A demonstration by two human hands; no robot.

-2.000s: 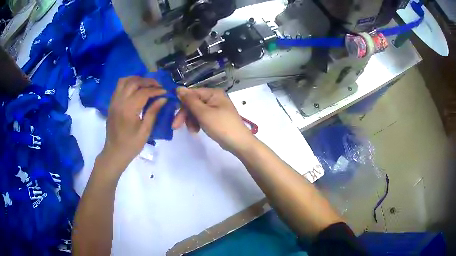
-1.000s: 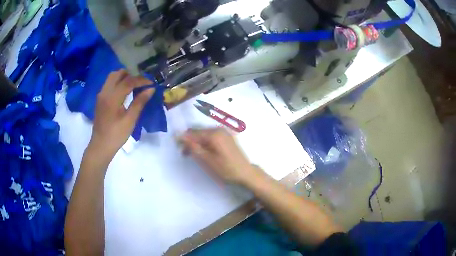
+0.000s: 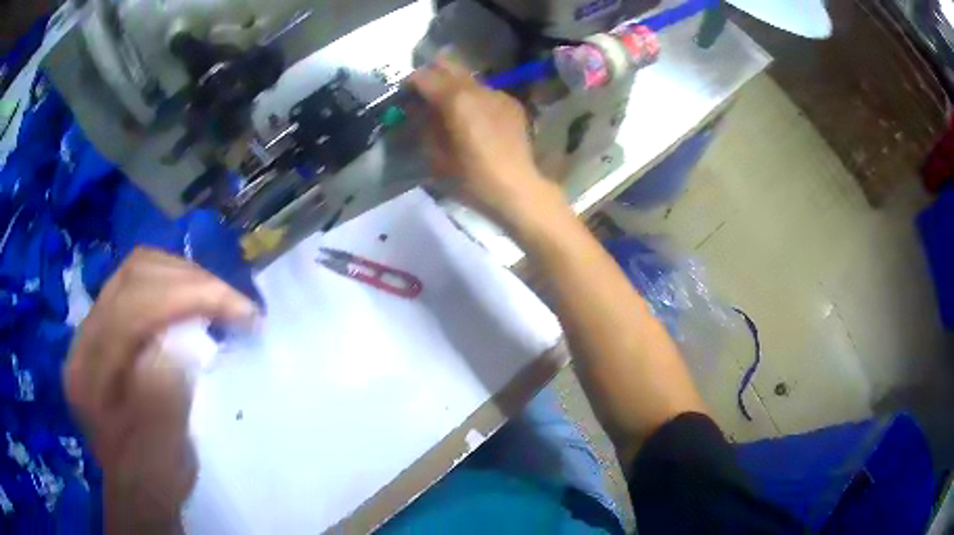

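Observation:
The blue fabric piece hangs below the sewing head at the left, its lower part by my left hand. My left hand is blurred, with thumb and fingers around the piece's lower edge and a pale tab. My right hand is over the machine arm, at the blue binding tape; its fingertips are blurred and I cannot tell whether they hold the tape. Red-handled thread snips lie on the white table surface, blades pointing left.
The sewing machine stands across the top. A red patterned tape roll sits on it, with a white disc beyond. A heap of blue pieces fills the left. A plastic bag and a dark strip lie on the floor.
My right hand has moved from above the table up to the machine arm. My left hand has moved down and left relative to the sewing head. The view has shifted.

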